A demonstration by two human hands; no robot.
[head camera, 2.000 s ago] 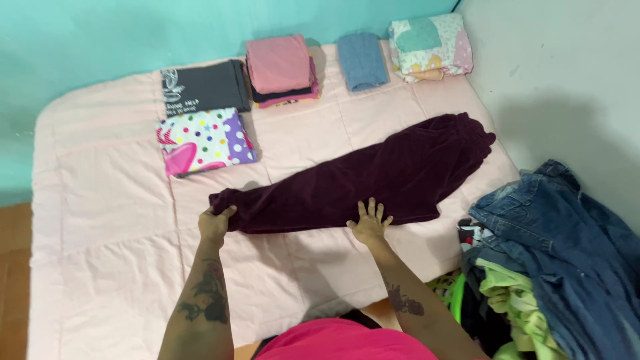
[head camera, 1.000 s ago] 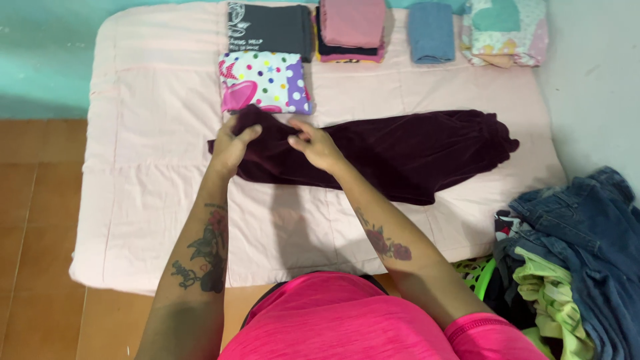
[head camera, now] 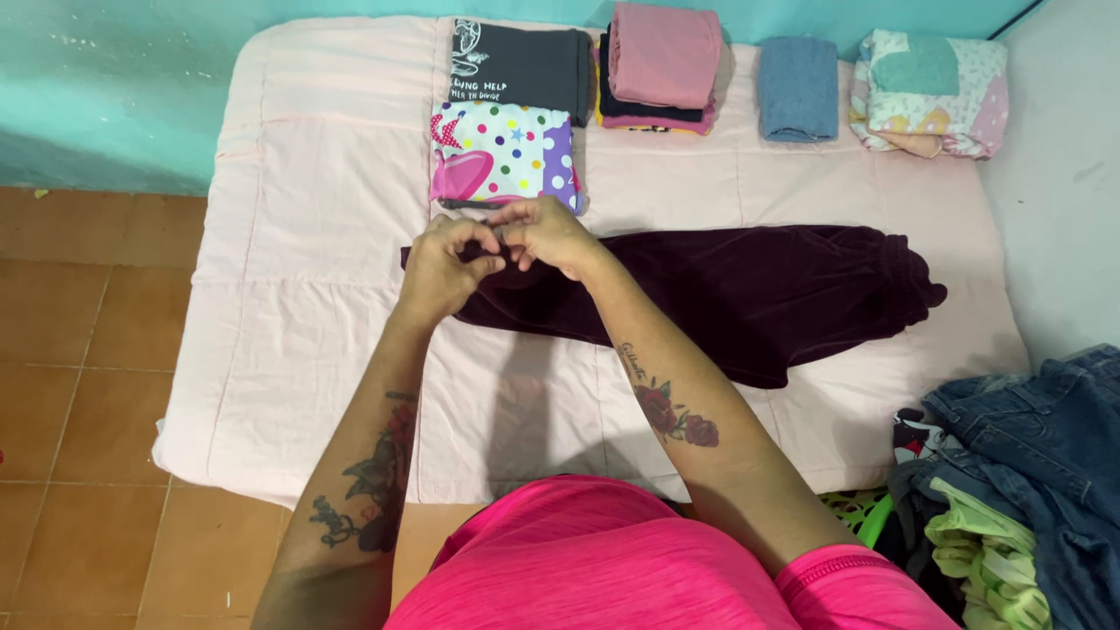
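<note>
Dark maroon velvet pants [head camera: 752, 280] lie lengthwise across a pale pink quilt [head camera: 324, 350], with the gathered waistband at the right. Over their left end, the leg end, are both of my hands, close together. My left hand [head camera: 451, 267] has its thumb and fingers curled at the cloth. Beside it my right hand [head camera: 542, 236] has bent fingers near the same edge. Whether either hand pinches the fabric cannot be made out. Just beyond my fingers lies a folded polka-dot cloth [head camera: 507, 157] in white and purple.
Along the far edge sit a folded dark grey shirt [head camera: 525, 70], a stack topped by pink cloth [head camera: 665, 57], folded blue denim [head camera: 798, 87] and a folded patterned blanket [head camera: 936, 92]. Jeans [head camera: 1032, 437] and lime cloth [head camera: 980, 542] heap over a green basket [head camera: 871, 516] at lower right.
My right hand has moved left from the middle of the pants to their leg end, beside my left hand. The end that was raised and bunched a second ago now lies lower. The view has shifted.
</note>
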